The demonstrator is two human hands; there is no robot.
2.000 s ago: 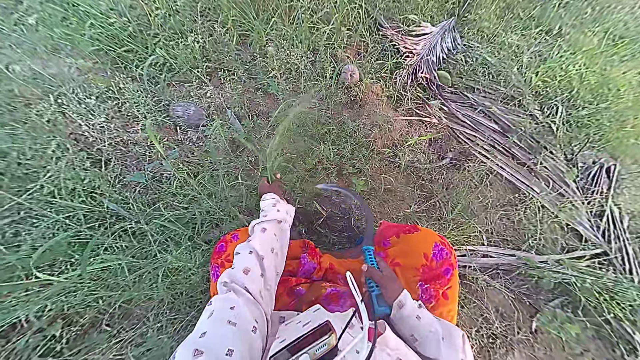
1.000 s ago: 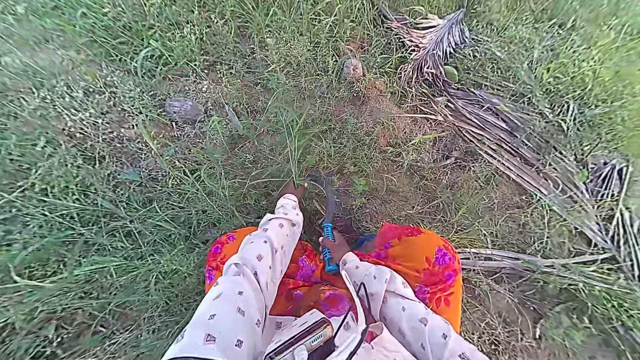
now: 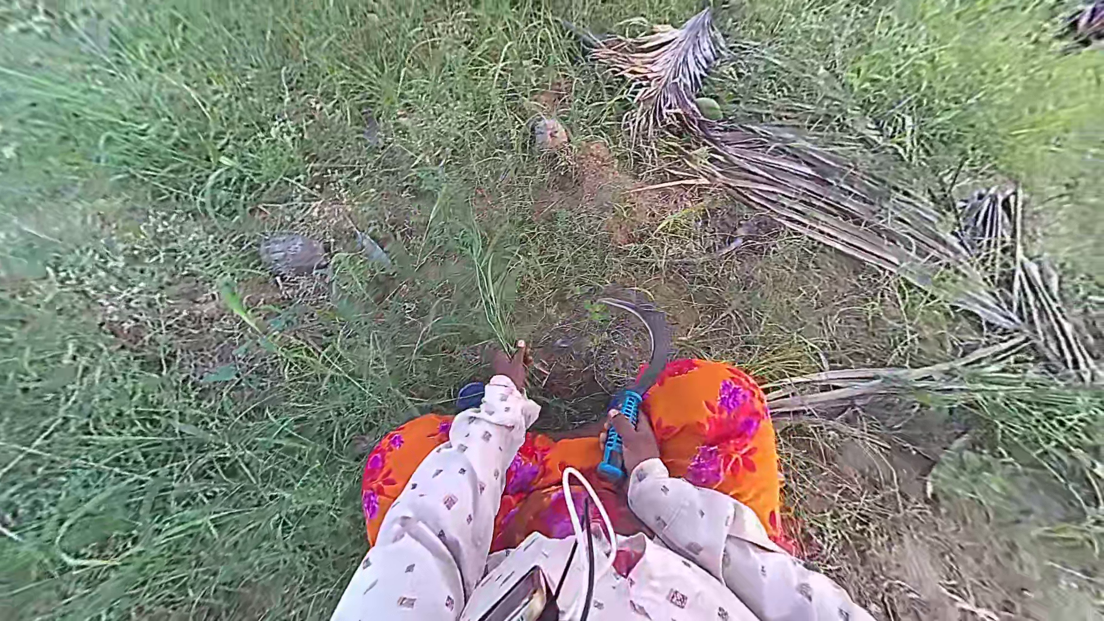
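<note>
My left hand [image 3: 511, 362] is closed around the base of a small tuft of long green grass [image 3: 493, 289], whose blades point up and away from me. In my right hand [image 3: 636, 438] is the blue handle of a sickle [image 3: 660, 332], held over my orange floral skirt [image 3: 711, 414]. The curved dark blade extends forward above the ground, its tip bending left toward the tuft but apart from it. Low weeds and a patch of bare soil lie between the hands.
A dry palm frond [image 3: 828, 190] stretches across the right side, with a round green fruit [image 3: 708, 108] beside it. A greyish rounded object [image 3: 293, 254] lies at left, a brownish lump [image 3: 550, 134] ahead. White and dark cables [image 3: 604, 509] hang at my lap.
The sickle was close beside my left hand a second ago; my right hand has drawn it back to the right. My left hand remains at the grass.
</note>
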